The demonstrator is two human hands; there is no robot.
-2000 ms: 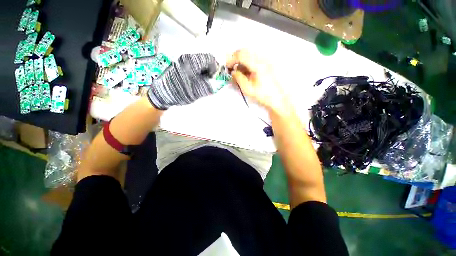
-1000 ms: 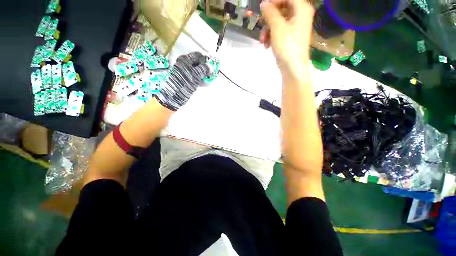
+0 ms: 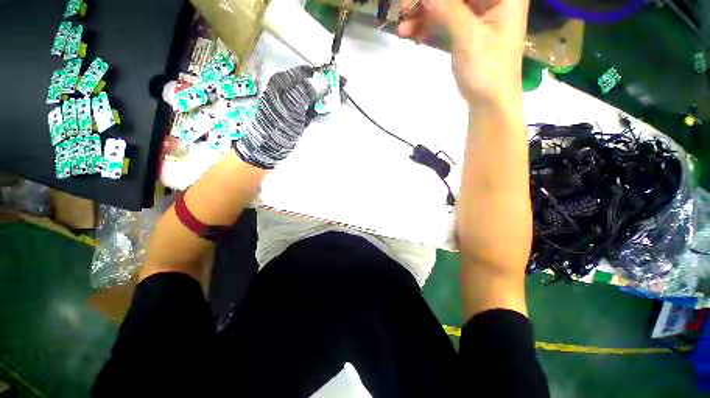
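Observation:
My left hand (image 3: 282, 116), in a grey-and-white striped glove, grips a small green-and-white circuit board (image 3: 328, 87). The dark soldering iron (image 3: 339, 33) points down from the top, its tip at the board's upper edge. A thin black cable (image 3: 372, 116) runs from the board down to the right, to a dark folded bundle (image 3: 430, 159) lying on the white surface. My bare right hand (image 3: 459, 27) is at the top edge, partly cut off, right of the iron. Its fingers are pinched on a fine line that looks like thin solder wire (image 3: 395, 19).
Loose green boards (image 3: 214, 105) lie heaped left of the glove. More boards stand in rows on a black surface (image 3: 140, 101) at far left. A black cable pile (image 3: 603, 194) lies right of my right forearm, with clear plastic (image 3: 669, 260). A yellowish translucent duct (image 3: 233, 27) is above the heap.
My right hand first left the board and rose to the top; the fine line now shows at its fingers. The iron tip now meets the board. The cable bundle shows more fully.

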